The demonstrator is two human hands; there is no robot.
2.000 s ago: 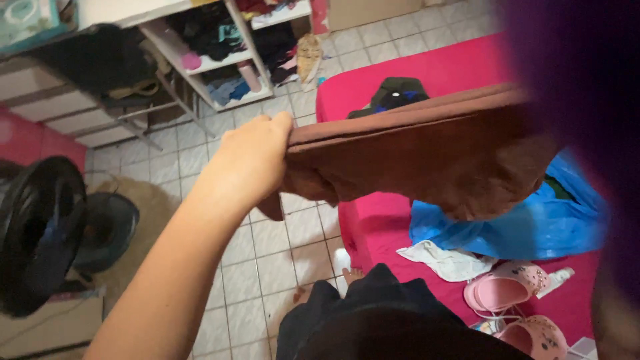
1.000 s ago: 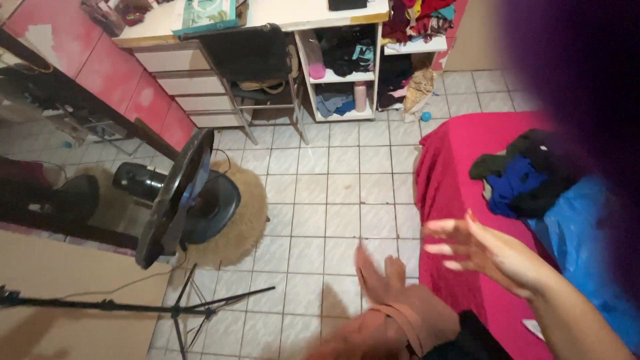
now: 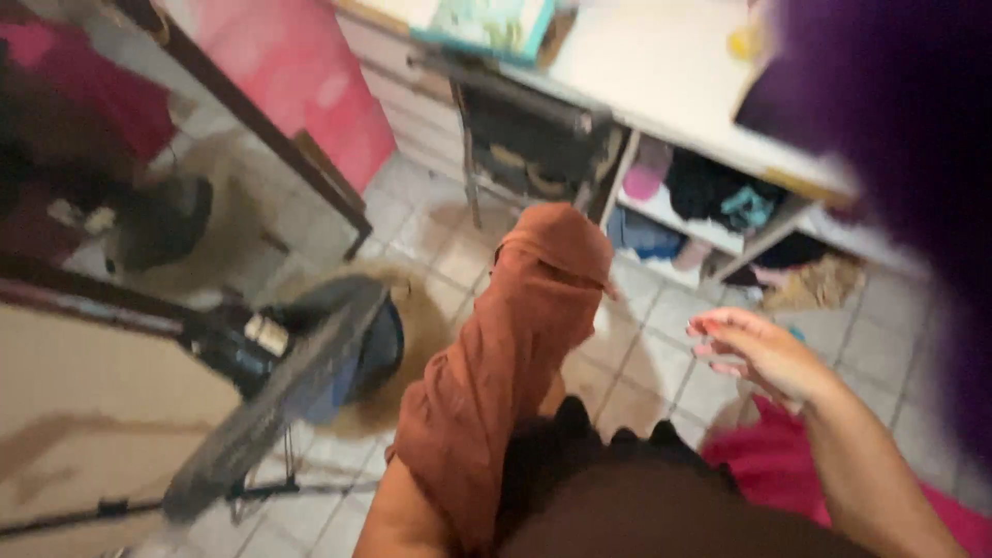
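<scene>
A rust-brown cloth garment [image 3: 519,333] covers my left hand and most of the forearm, in the middle of the view. The fabric bunches in folds along the arm, and a layered fold lies near its far end. The fingers of my left hand are hidden inside the cloth, so their pose does not show. To the right, apart from the garment, my right hand [image 3: 748,349] hangs over the tiled floor with its fingers spread and slightly curled, holding nothing.
A black fan [image 3: 271,403] stands at left on a round tan rug [image 3: 422,322], beside a framed mirror [image 3: 256,124]. Ahead are a dark chair [image 3: 535,143], a white desk [image 3: 651,62] and shelves [image 3: 682,221] with folded clothes. Pink bedding [image 3: 767,457] lies at lower right.
Two seconds ago my left hand gripped the brown garment from outside, above the bed; now the garment covers that hand and forearm. The view has swung left toward the fan and mirror.
</scene>
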